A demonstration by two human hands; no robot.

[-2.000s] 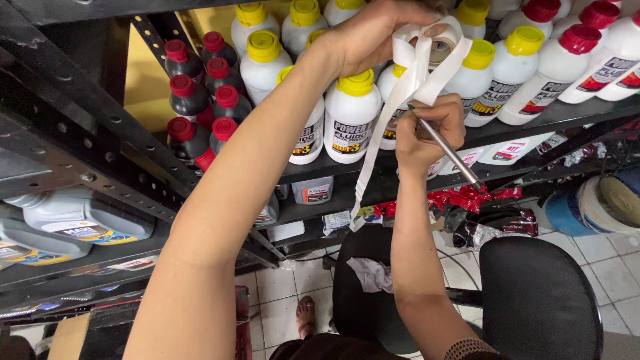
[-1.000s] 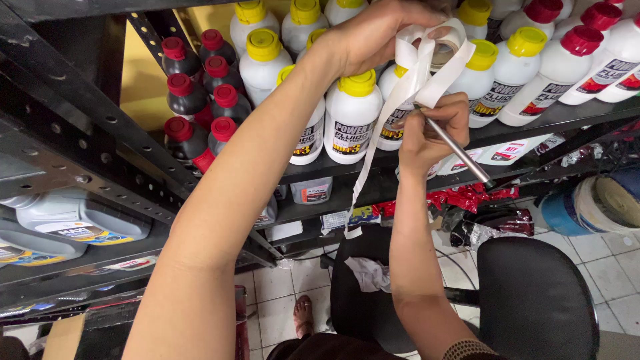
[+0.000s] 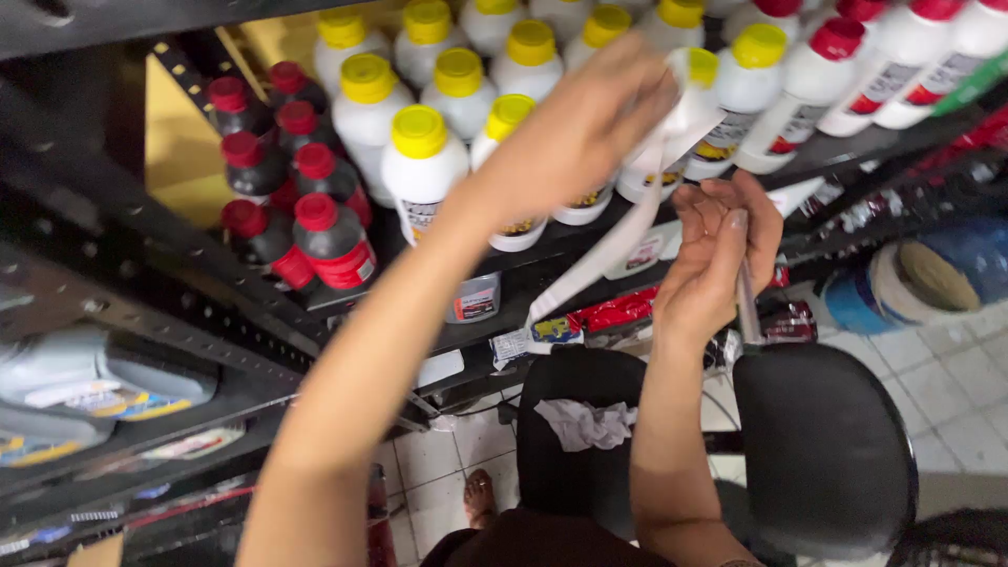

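My left hand (image 3: pixel 587 126), blurred, reaches over the white bottles with yellow caps and touches or holds the upper end of a white ribbon-like strip (image 3: pixel 606 244). The strip hangs down in front of the shelf. To its right my right hand (image 3: pixel 720 252) is turned partly palm up with bent fingers, holding a slim metallic pen-like tool (image 3: pixel 748 303) that points down. A white bottle with a yellow cap (image 3: pixel 425 165) stands left of the strip. Part of the strip near my left hand is blurred, so its exact grip is unclear.
Dark bottles with red caps (image 3: pixel 335 244) stand at the left of the black shelf. Beneath the hands are a black chair (image 3: pixel 819 441) and another black seat (image 3: pixel 579 488) bearing a crumpled cloth (image 3: pixel 587 425). Buckets (image 3: pixel 874 283) stand on the tiled floor at right.
The hands have moved apart; my right hand has left the strip and turned partly palm up, keeping the tool. The looped strip now hangs mostly straight. The view has shifted and blurred.
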